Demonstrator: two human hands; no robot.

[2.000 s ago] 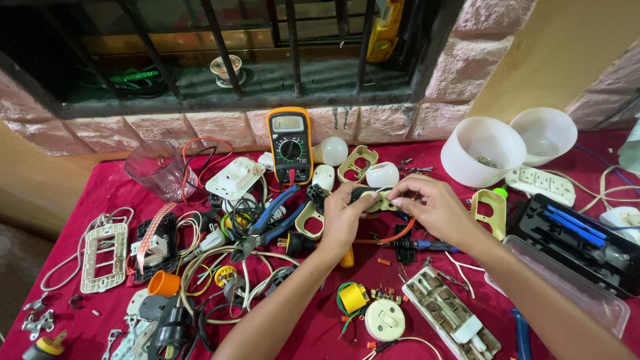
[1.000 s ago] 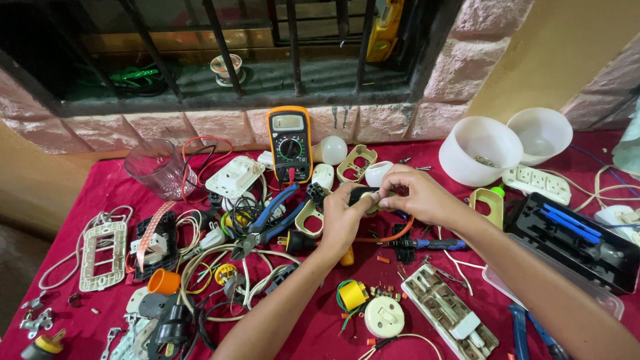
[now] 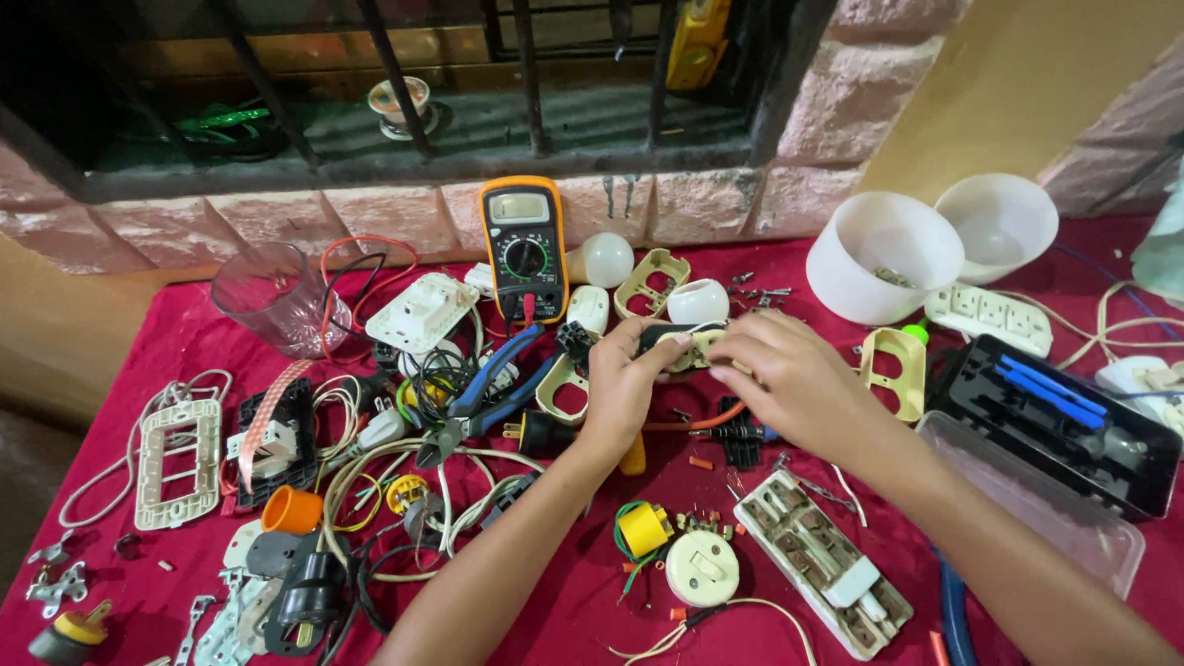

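Note:
My left hand (image 3: 631, 375) grips a small cream electrical outlet part (image 3: 689, 351) with something dark along its upper side, near the middle of the red cloth. My right hand (image 3: 777, 365) has its bent fingers at the right end of the same part; fingers hide what they pinch. A cream outlet cover (image 3: 654, 284) and a white rounded cap (image 3: 698, 303) lie just beyond the hands. Left of my left hand is another cream cover (image 3: 562, 388). Below the hands, an orange-red shafted tool (image 3: 689, 426) lies on the cloth. The orange-rimmed multimeter (image 3: 524, 250) leans against the wall.
Blue-handled pliers (image 3: 499, 384), tangled wires and a black plug (image 3: 310, 587) crowd the left. A glass (image 3: 277, 301) stands at the back left. White bowls (image 3: 883, 259), a power strip (image 3: 988, 319) and a black case (image 3: 1064, 416) are on the right. An opened white strip (image 3: 823, 564) lies in front.
My right hand has shifted slightly at the right end of the part, its fingers now lower. My left hand has stayed nearly in place.

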